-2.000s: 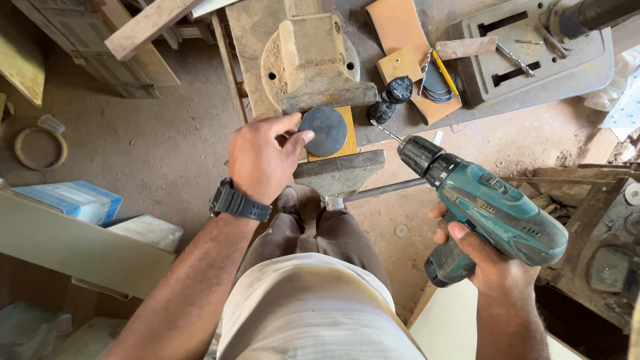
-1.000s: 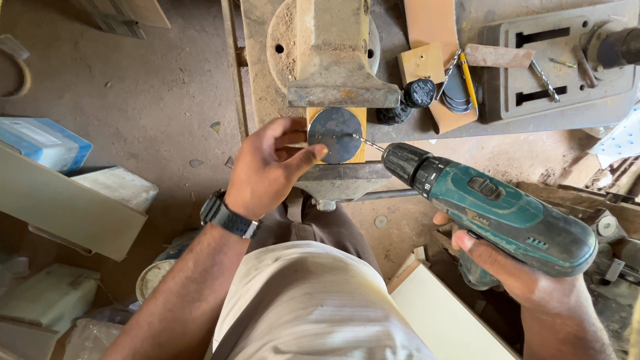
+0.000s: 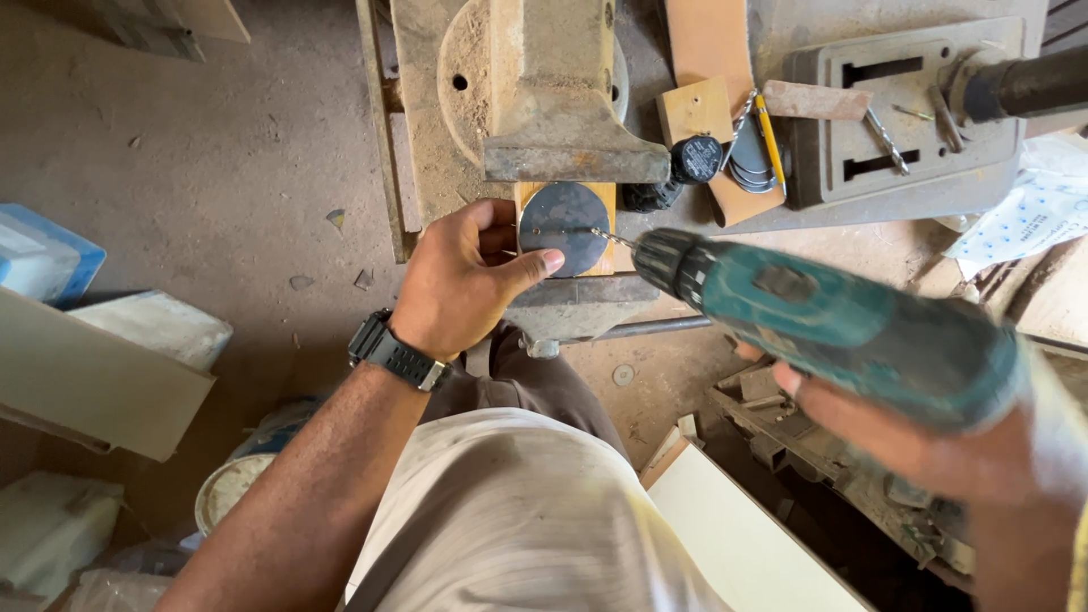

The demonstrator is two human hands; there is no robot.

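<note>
A dark round metal disc lies on a square wooden block between the jaws of a bench vise. My left hand grips the disc's left side, the thumb on its face and the fingers at the edge, partly hidden. My right hand holds a teal cordless drill by its grip, mostly hidden under the drill body. The twist drill bit points left, its tip at the right part of the disc. Small marks or holes show across the disc's middle.
Right of the vise are black round caps, a second wooden block, a yellow pencil, stacked metal discs and a loose drill bit on a machine base. The vise handle sticks out below the jaws.
The drill has moved left from beside the vise, and its bit has come to the disc. My left hand stays at the disc. The view has shifted.
</note>
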